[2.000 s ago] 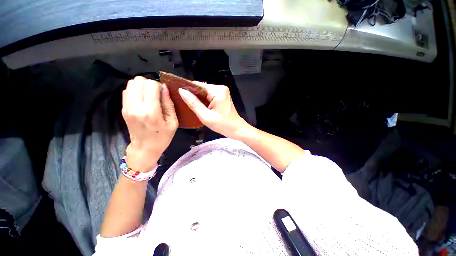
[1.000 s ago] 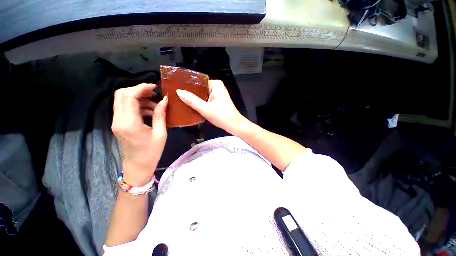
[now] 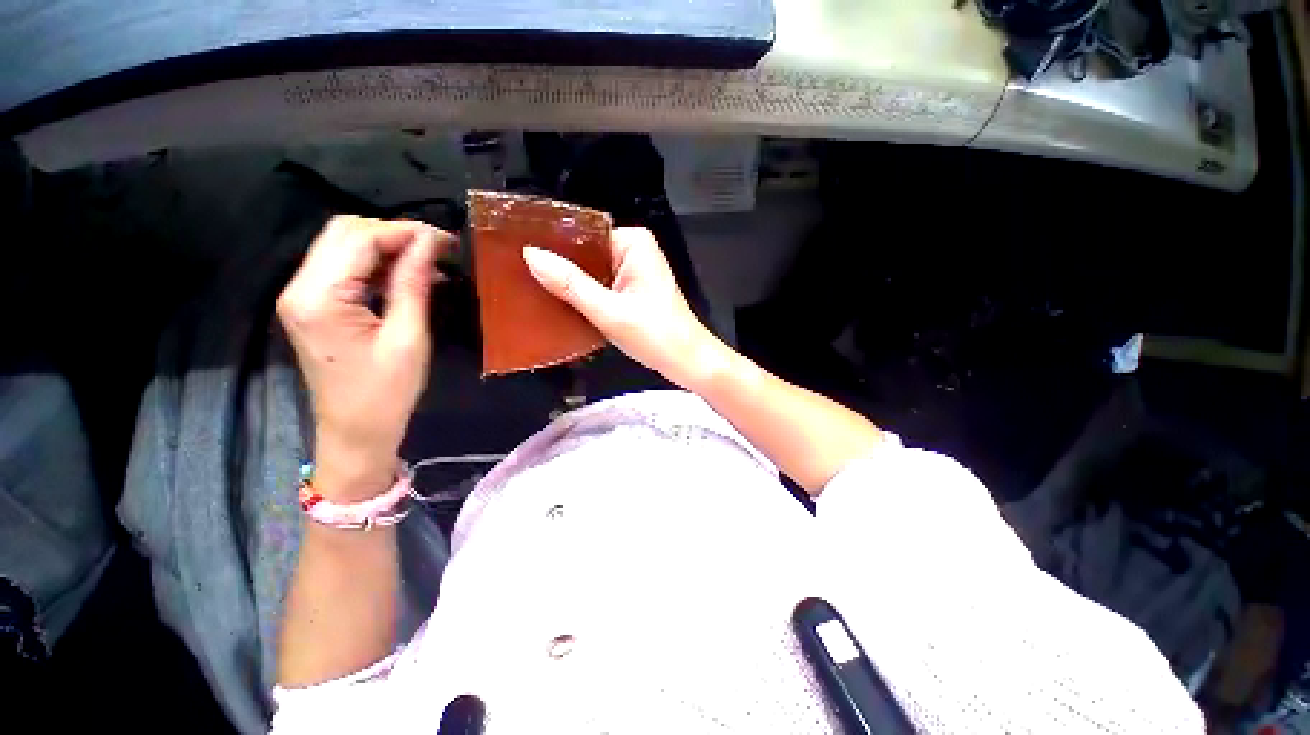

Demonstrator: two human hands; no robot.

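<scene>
An orange-brown leather-like patch (image 3: 539, 309) is held upright over the lap, its redder face towards me, with a darker, shiny strip with whitish marks along its top end. My right hand (image 3: 625, 295) grips its right side, thumb on the face and fingers behind, hidden. My left hand (image 3: 362, 316) is to the left of the patch, apart from it. Its thumb and index fingertips are close together beside the patch's upper left edge. I cannot tell whether a thread is pinched between them. A beaded bracelet is on the left wrist.
The machine table edge (image 3: 647, 98) with a printed ruler runs across the top. A grey-blue board (image 3: 388, 32) lies on it at left, and dark scraps (image 3: 1078, 32) at right. Grey cloth (image 3: 216, 474) hangs at left. More dark cloth (image 3: 1149, 560) lies at lower right.
My left hand has moved left, off the patch, and its fingertips have drawn together. The patch has turned from nearly edge-on to show its red face, still in my right hand.
</scene>
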